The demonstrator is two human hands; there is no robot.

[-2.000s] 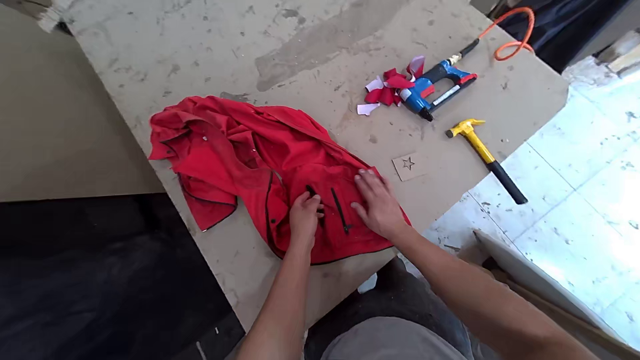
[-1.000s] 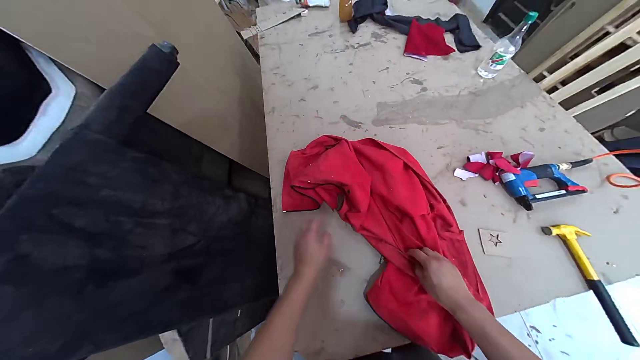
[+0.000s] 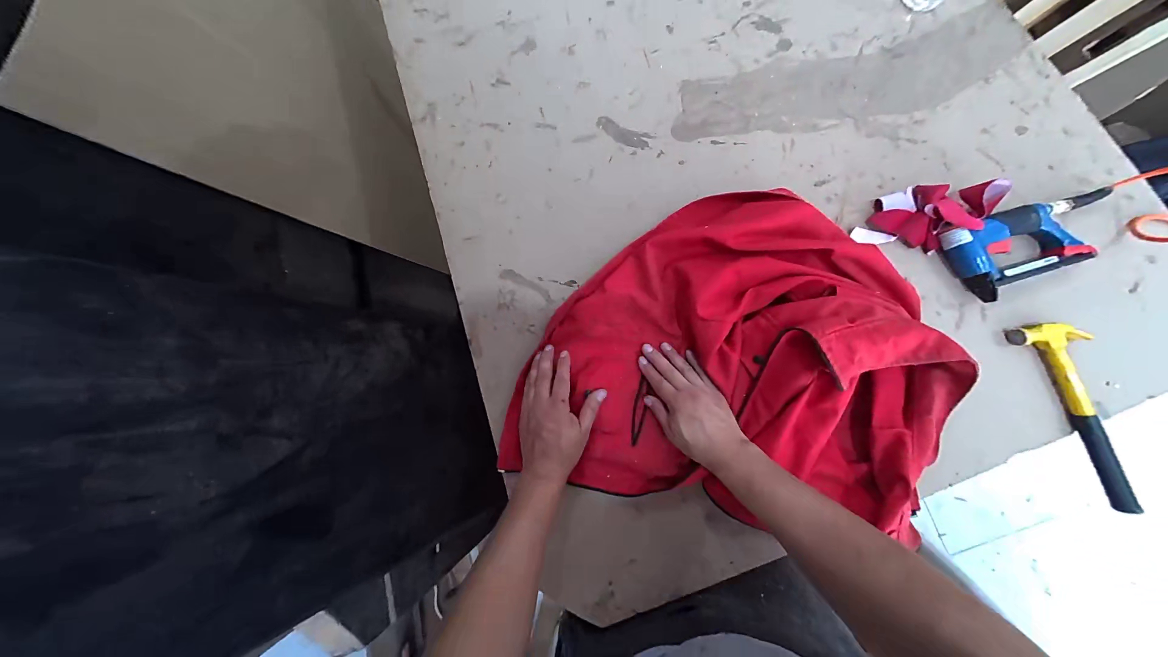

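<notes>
A red cloth garment with dark trim (image 3: 693, 265) lies crumpled on the worktable (image 3: 547, 109), near its front edge. My left hand (image 3: 553, 424) rests flat on the garment's left part, fingers slightly apart. Just to its right, my right hand (image 3: 689, 406) lies on the same cloth with its fingertips beside a dark-edged slit (image 3: 637, 415). Neither hand grips the fabric. Right of my hands the garment is bunched in folds, with a dark-trimmed edge and a small dark button or snap showing. Its right end reaches the table's front edge.
A blue pneumatic stapler (image 3: 976, 255) with an orange hose (image 3: 1145, 228) lies at the right beside red and white fabric scraps (image 3: 931, 214). A yellow claw hammer with a black grip (image 3: 1077, 392) crosses the table's right front edge. Black material (image 3: 228, 411) spreads left of the table.
The garment has been turned, its folded bulk now lying to the right. My left hand, off the cloth one second ago, now rests on it. The star-marked square seen earlier is no longer visible.
</notes>
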